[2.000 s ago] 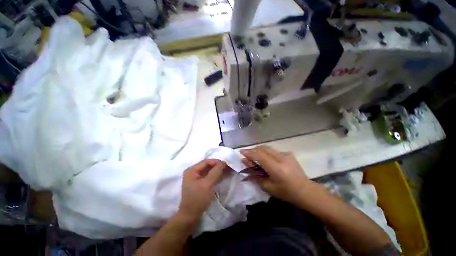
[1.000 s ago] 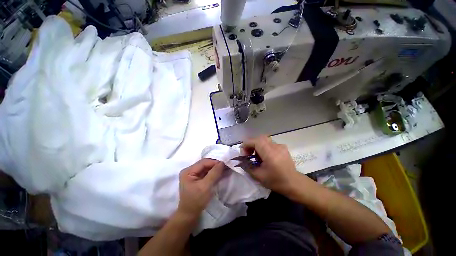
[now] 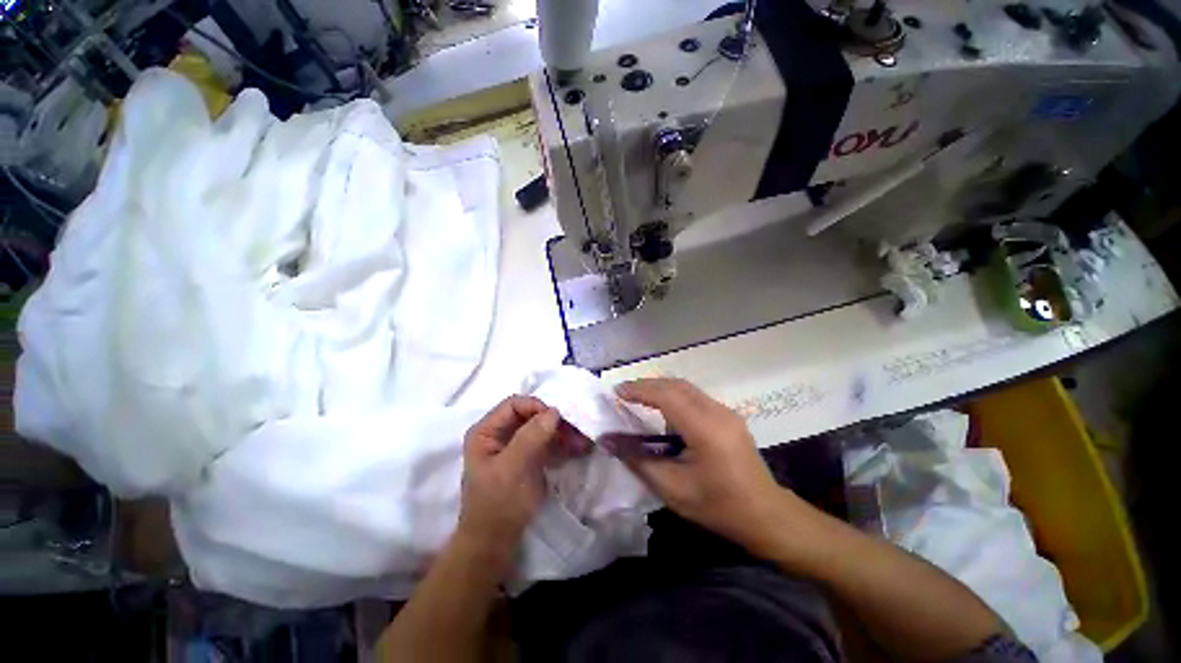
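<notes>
A white garment [image 3: 324, 492] lies heaped left of the sewing machine, and its near part reaches the table's front edge. My left hand [image 3: 509, 464] pinches an edge of it between thumb and fingers. My right hand [image 3: 699, 447] is close on the right at the same edge and holds dark thread snips [image 3: 645, 444] in the palm and fingers. The snips' blade tips are hidden by the cloth and fingers.
The white sewing machine [image 3: 699, 130] stands behind my hands, its needle area [image 3: 622, 279] just beyond them. A green dish [image 3: 1032, 292] and white scraps [image 3: 917, 279] lie right. A short black object [image 3: 532, 193] is behind. A yellow bin [image 3: 1075, 505] with white cloth is at lower right.
The snips' blades, pointing left at the cloth edge one second ago, are now mostly out of sight. My right hand has turned slightly and its fingers rest on the cloth. The view has shifted a little.
</notes>
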